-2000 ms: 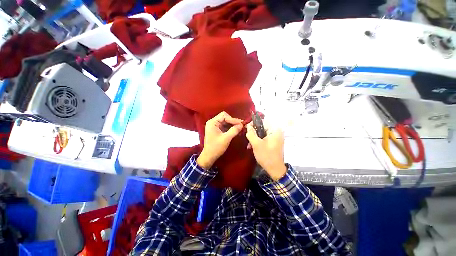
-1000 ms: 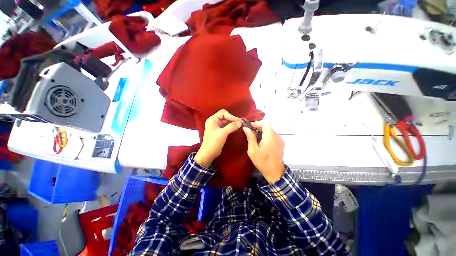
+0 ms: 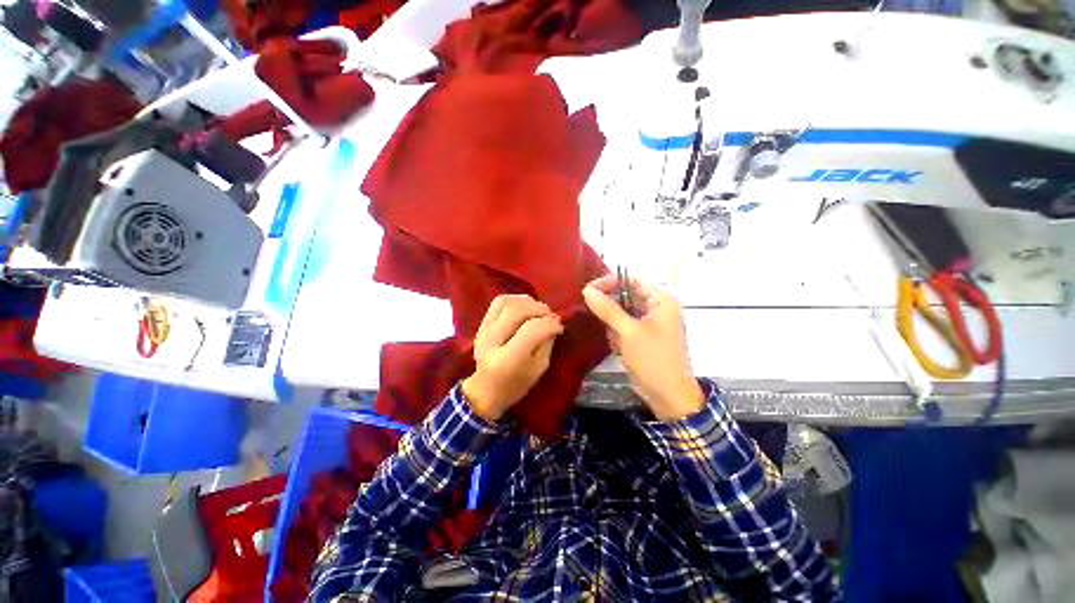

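Note:
A dark-red garment piece (image 3: 483, 177) lies on the white table and hangs over its front edge. My left hand (image 3: 514, 351) pinches an edge of the red cloth at the fingertips, low on the piece. My right hand (image 3: 646, 342) is just right of it, with small dark thread snips (image 3: 625, 290) in its fingers, mostly hidden by them. Whether the right fingertips also touch the cloth is hard to tell.
A JACK sewing machine (image 3: 861, 177) stands at right, with yellow and red scissors (image 3: 943, 320) in front. A grey machine end (image 3: 165, 236) and smaller scissors (image 3: 153, 329) are at left. A blue bin (image 3: 295, 495) with red pieces is below.
My hands have moved apart; the left is lower and the right has shifted right. The snips stand more upright. The lower part of the red cloth has shifted, and the view has moved slightly.

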